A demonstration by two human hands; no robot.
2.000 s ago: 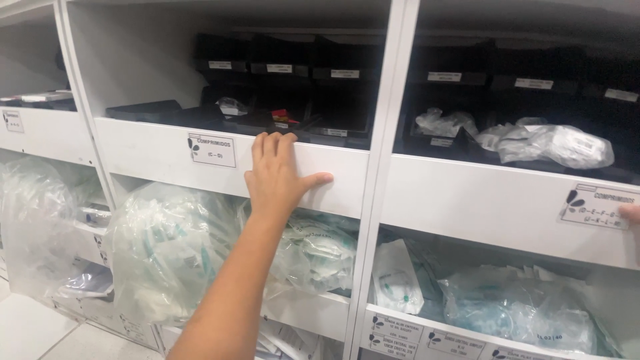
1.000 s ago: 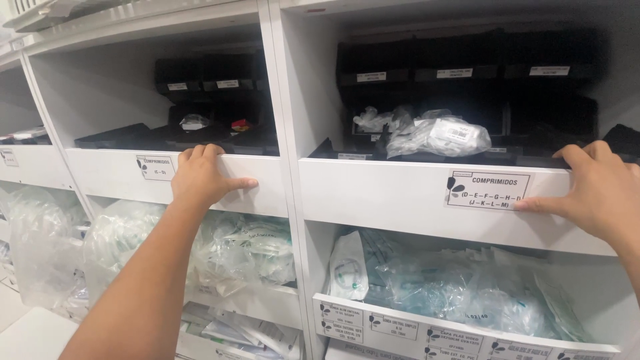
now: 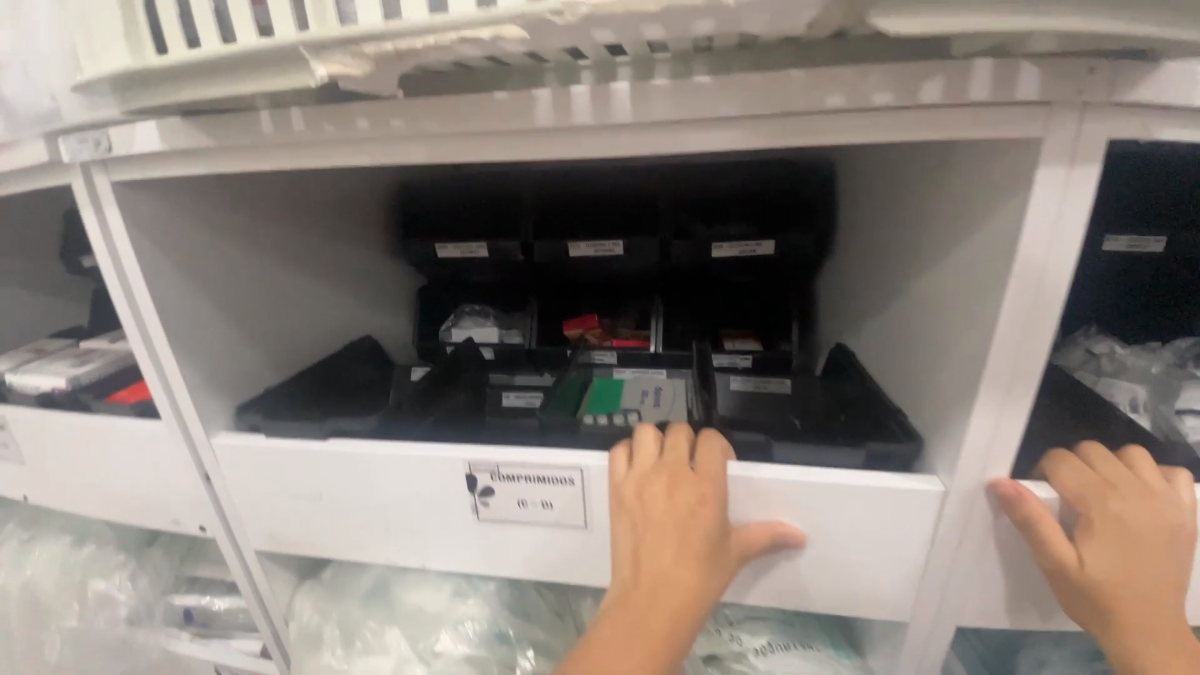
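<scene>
My left hand (image 3: 677,511) rests on the top edge of a white drawer front (image 3: 375,497), its fingers hooked over and its thumb spread to the right. Just behind those fingers, a green and grey medicine box (image 3: 633,400) lies in a black plastic bin. Farther back are a bin with red packets (image 3: 607,330) and one with a clear plastic bag (image 3: 473,323). My right hand (image 3: 1116,534) lies over the top edge of the neighbouring drawer front on the right, fingers curled over it. Plastic-wrapped items (image 3: 1125,375) sit inside that compartment.
White upright dividers (image 3: 1041,309) separate the compartments. A light plastic basket (image 3: 281,56) stands on the cabinet top. More boxes (image 3: 70,366) are in the left compartment. Clear bags of supplies (image 3: 422,619) lie on the level below. Labelled black bins (image 3: 595,220) rise at the back.
The view has moved closer to the middle compartment and now takes in the cabinet top. My right hand, barely in view at first, now grips the right drawer's top edge nearer its left end.
</scene>
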